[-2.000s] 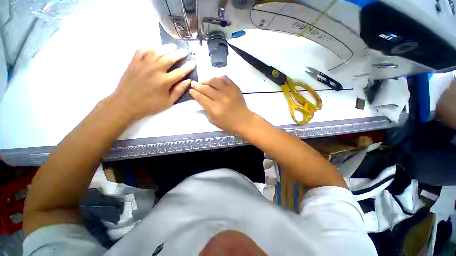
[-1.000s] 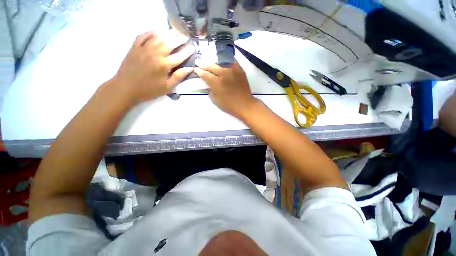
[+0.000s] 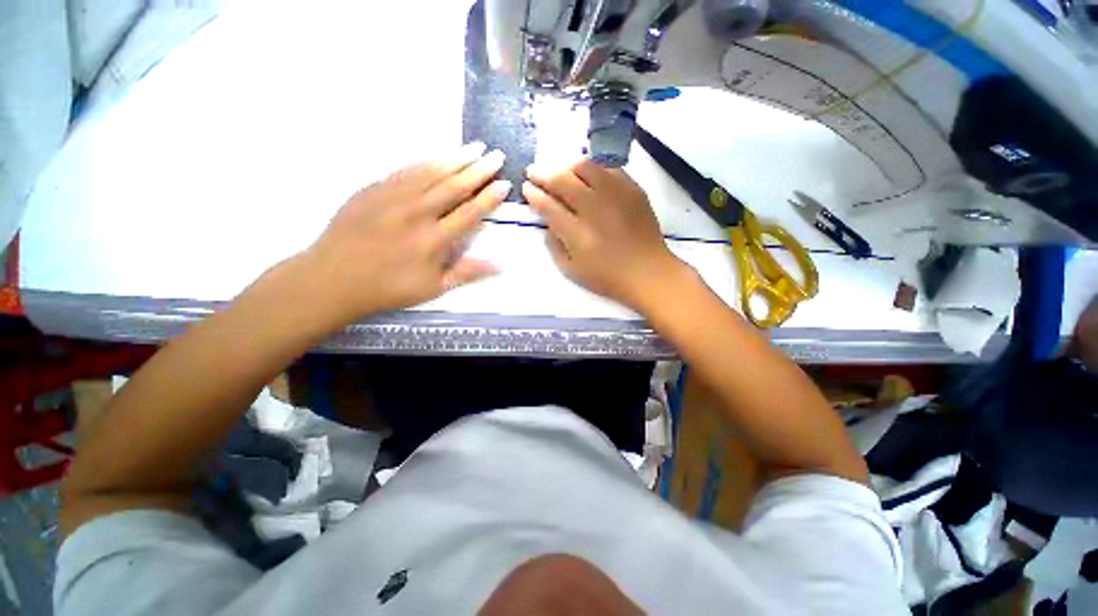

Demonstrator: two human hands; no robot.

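Note:
A dark grey-black collar piece (image 3: 496, 114) lies flat on the white table, running from beside the presser foot (image 3: 556, 90) toward me. My left hand (image 3: 415, 229) lies with its fingertips on the near left part of the piece. My right hand (image 3: 600, 226) touches the near right edge with its fingertips, just below the grey part by the needle area. White backing cannot be told from the bright table. Yellow-handled shears (image 3: 771, 267) lie to the right of my right hand, blades toward the machine. Black thread snips (image 3: 831, 225) lie right of the shears.
The white machine head (image 3: 831, 108) overhangs the back right. A small brown scrap (image 3: 905, 295) and white fabric (image 3: 978, 301) lie at the table's right end. The ruler (image 3: 482, 339) runs along the front edge. Dark and white garment pieces (image 3: 951, 505) heap at lower right.
The view has shifted, so the machine and shears sit further right. More of the dark piece shows beside the presser foot. My left hand has moved back toward me, its fingers now flatter.

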